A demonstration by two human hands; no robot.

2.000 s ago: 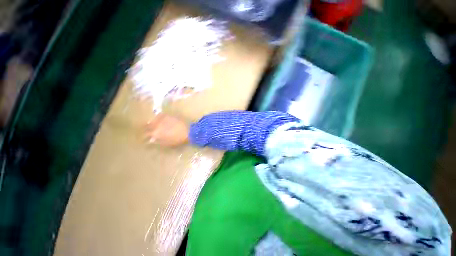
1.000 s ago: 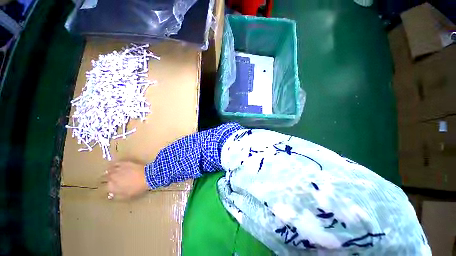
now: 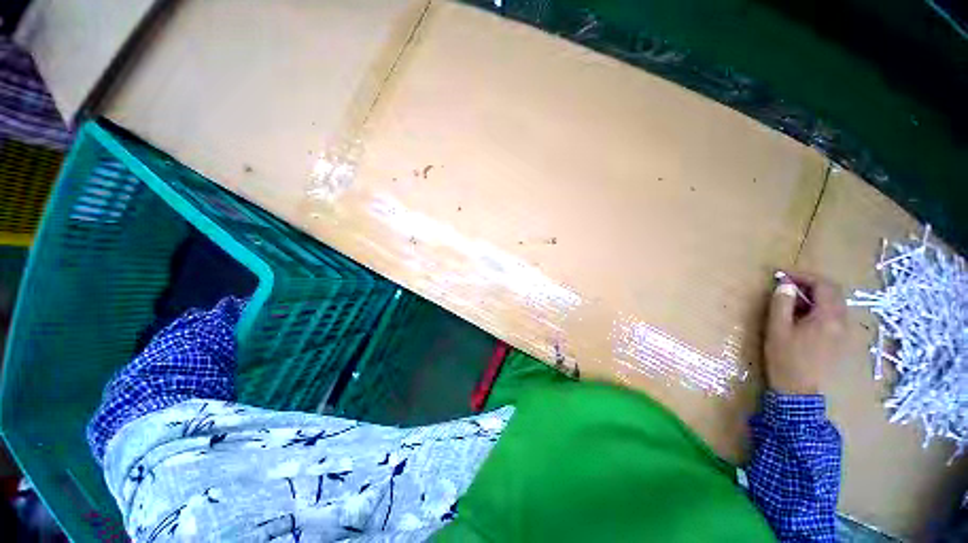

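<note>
A loose heap of narrow white strips with wider ends (image 3: 929, 334) lies at the right on the cardboard. My right hand (image 3: 807, 334) is just left of the heap, above the cardboard, with its fingers curled together. A small white strip (image 3: 798, 295) shows between its thumb and fingers; its full shape is hard to see. My left arm reaches into a green slatted basket (image 3: 212, 228) at the left. My left hand is hidden there, beyond the sleeve, near a dark thing (image 3: 202, 278) whose shape is unclear.
The tan cardboard surface (image 3: 594, 159) has dark seams and shiny clear tape near its front edge. A dark green conveyor (image 3: 849, 74) runs along its far side. More green baskets stand beside the near edge. A yellow slatted crate (image 3: 37, 191) is at the far left.
The view has swung left, so the heap now shows at the right and the lined bin is out of view. My left arm and the green basket have come into view.
</note>
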